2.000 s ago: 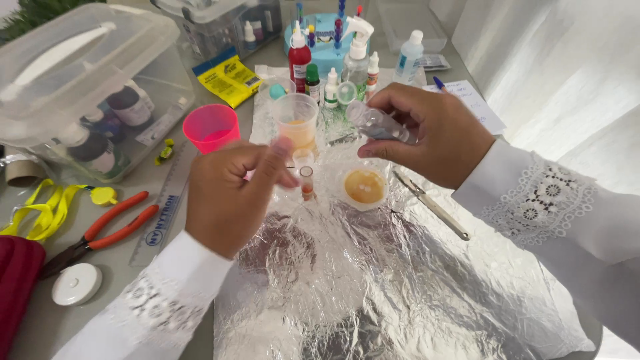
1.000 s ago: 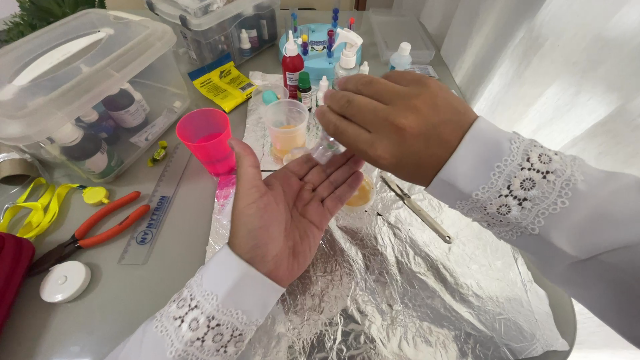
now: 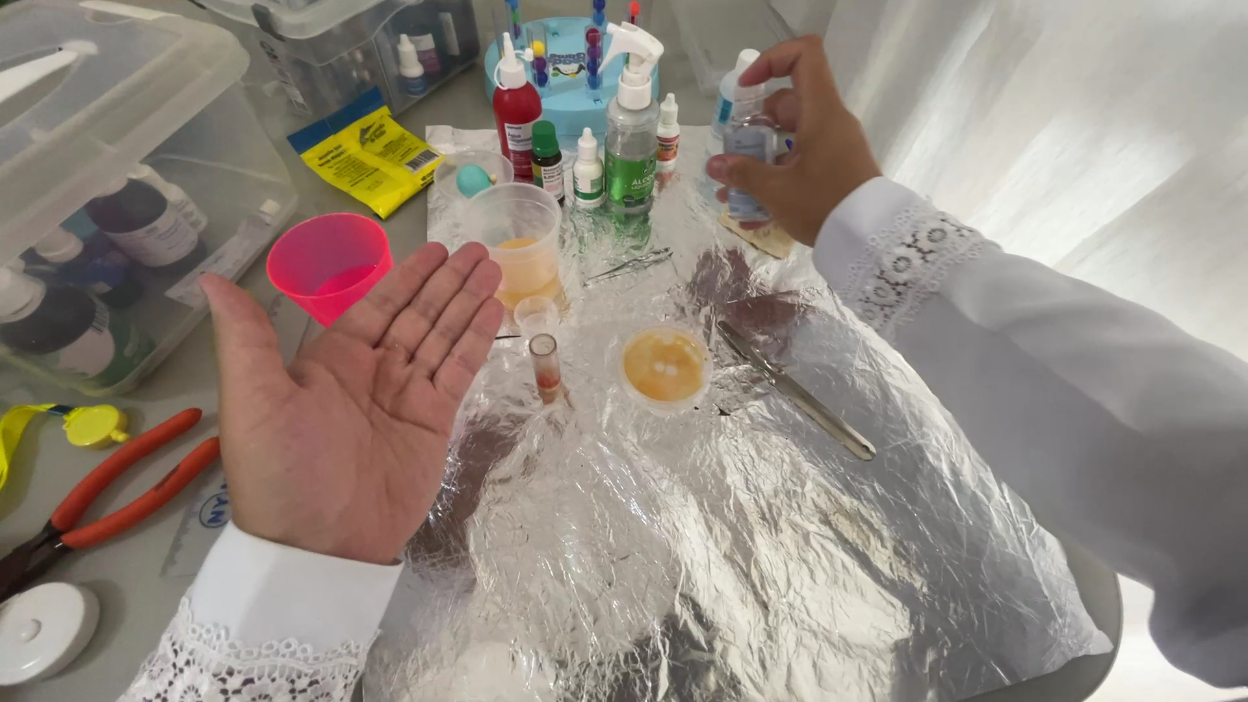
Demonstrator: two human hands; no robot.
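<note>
My left hand [image 3: 366,409] is held palm up with its fingers apart, over the left edge of the aluminium foil [image 3: 624,575]; a small wet-looking spot shows on the palm. At the upper right, my right hand [image 3: 804,146] grips a small clear plastic bottle [image 3: 749,156] by its neck and side, beside another white-capped bottle [image 3: 726,97]. Between the hands, a shallow clear dish [image 3: 666,366] holds amber material with pale spots. A small clear tube [image 3: 546,369] with reddish-brown contents stands left of it. Behind it, a clear plastic cup [image 3: 517,239] contains yellowish liquid.
A pink cup [image 3: 330,263] stands behind my left hand. Orange-handled pliers [image 3: 136,478] and a white round lid [image 3: 44,632] lie at left. A metal tool [image 3: 799,395] rests on the foil. Farther back are a spray bottle [image 3: 632,146], a red bottle [image 3: 517,117] and a plastic bin [image 3: 146,58].
My right hand has moved from above my left palm to the upper right, with the clear bottle in it. My left hand, turned palm up since the first frame, has moved away from the dish.
</note>
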